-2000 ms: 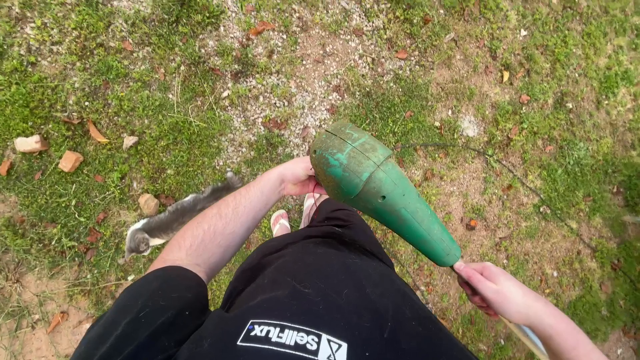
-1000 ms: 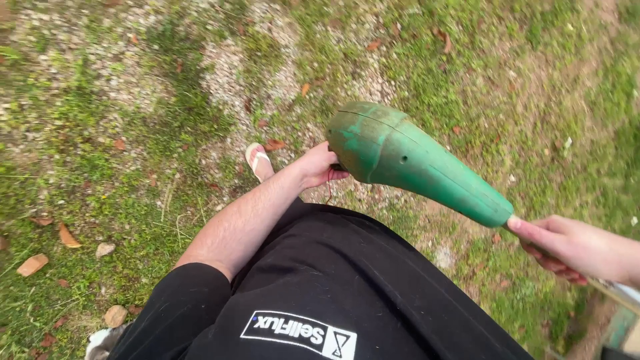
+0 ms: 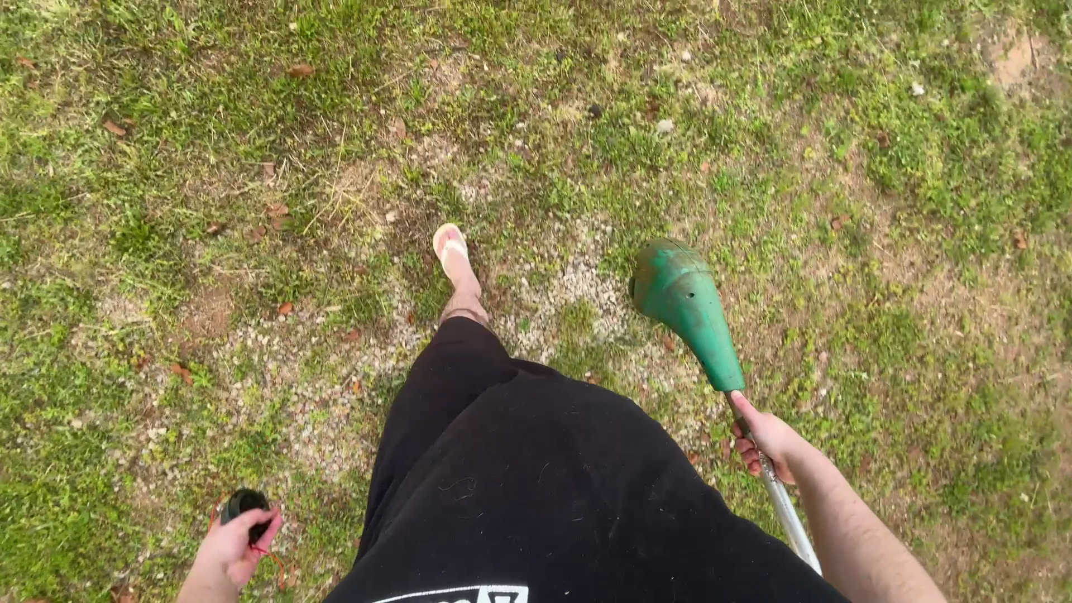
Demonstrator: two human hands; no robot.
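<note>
My right hand (image 3: 770, 440) is closed around the metal shaft (image 3: 785, 511) of what looks like a string trimmer, just below its worn green plastic motor housing (image 3: 702, 322). The housing points up and slightly left, above the grass. At the lower left, apart from the tool, my left hand (image 3: 239, 544) holds a small round black part (image 3: 245, 505), perhaps a line spool, between thumb and fingers. Thin red-orange line (image 3: 272, 559) trails from it. The lower end of the shaft passes out of sight beside my dark shirt.
Patchy grass with gravel (image 3: 586, 289) and scattered dry leaves lies all around. One foot in a light flip-flop (image 3: 452, 243) is stepping on the ground ahead of my body; the other foot is hidden.
My left hand has left the wide end of the green housing and moved down to the left, now with a black part in it. The housing has swung more upright. The view has shifted.
</note>
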